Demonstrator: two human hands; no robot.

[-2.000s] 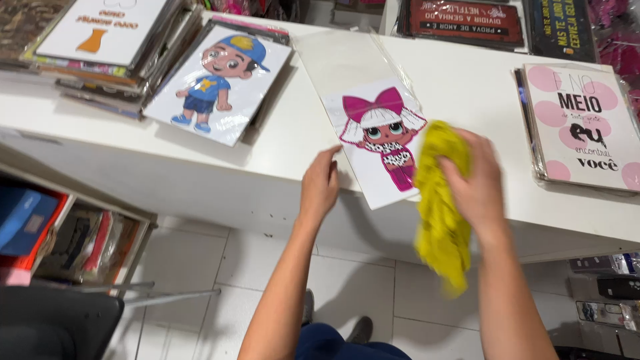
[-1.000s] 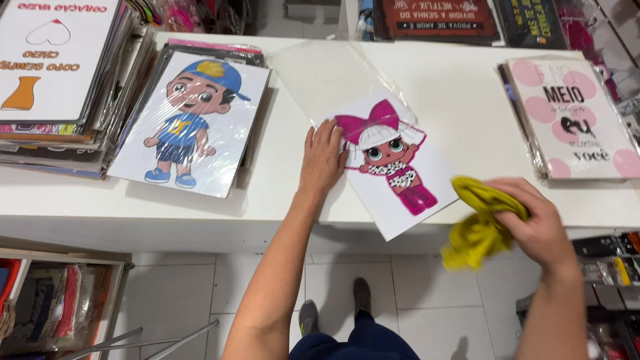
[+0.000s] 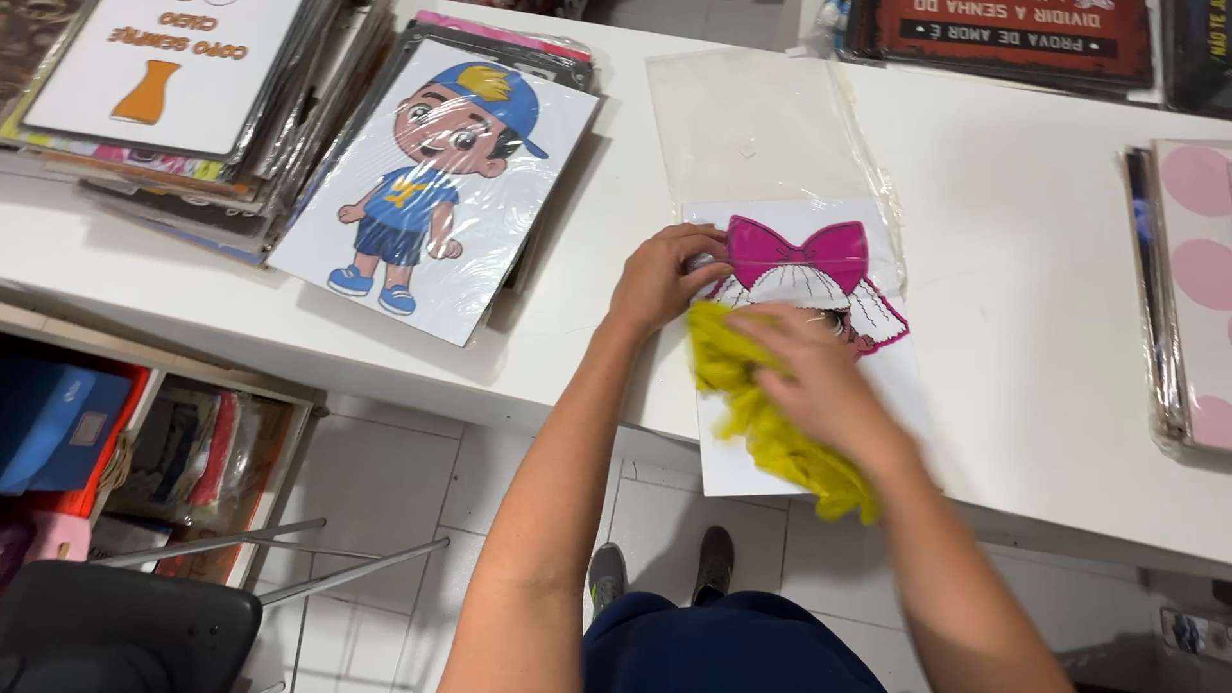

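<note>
A printed sign of a doll with a magenta bow lies on the white table, its lower end past the front edge. A clear plastic sleeve extends beyond the sign's top; how much of the sign it covers, I cannot tell. My left hand rests at the sign's left edge, fingers bent onto it. My right hand, blurred, holds a crumpled yellow cloth against the sign, hiding much of the doll's face and body.
Left of the sign lie a wrapped sign of a boy in a blue cap on a stack and another stack of signs. More signs lie at the right and back right. A black chair and an open shelf stand lower left.
My right hand has brought the yellow cloth from the sign's right side onto the sign. The sign now lies straighter than a second ago, when it was tilted. My left hand remains at its left edge.
</note>
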